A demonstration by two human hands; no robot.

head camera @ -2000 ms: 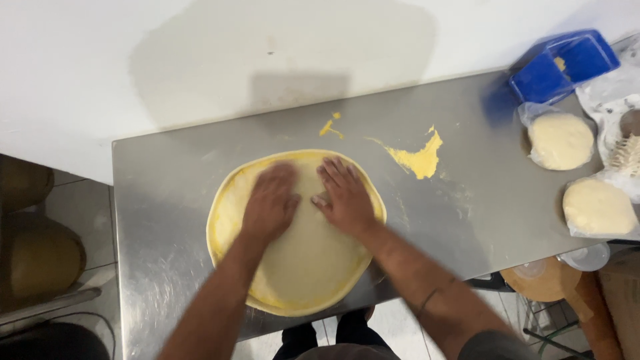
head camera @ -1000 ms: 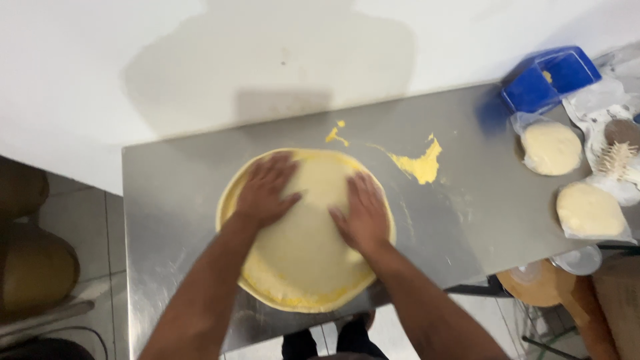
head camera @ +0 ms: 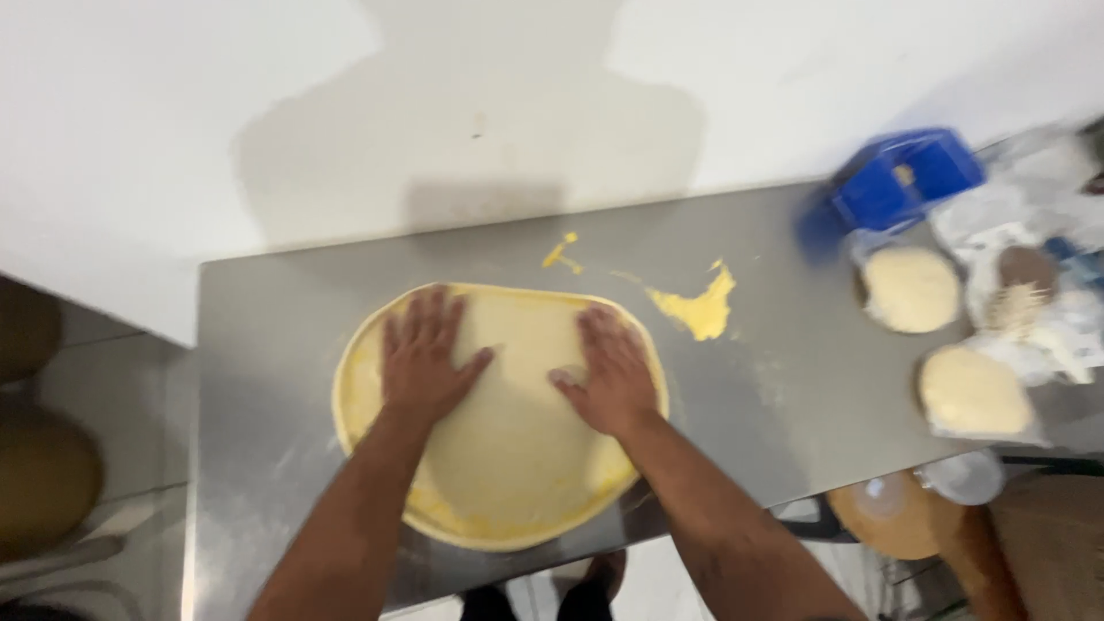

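A wide, flattened sheet of pale dough [head camera: 509,440] with a raised rim and yellow smears near its edge lies on the stainless steel table [head camera: 267,362]. My left hand [head camera: 431,358] rests palm down on its upper left part, fingers spread and pointing at the far rim. On the upper right part my right hand [head camera: 614,371] lies flat as well, its thumb turned inward. Both hands hold nothing. Behind and to the right of the dough, yellow fat-like smears [head camera: 703,306] mark the table.
Two round dough pieces [head camera: 912,289] [head camera: 975,392] sit on plastic at the right. Beyond them are a blue plastic container [head camera: 906,177] and a brush-like spiked tool [head camera: 1018,306] on crumpled plastic. A white wall [head camera: 517,103] borders the table's far edge.
The dough's outline has gone from roundish to wider, with a flatter far edge. Both hands have shifted over it; my left hand was nearer its middle two seconds ago.
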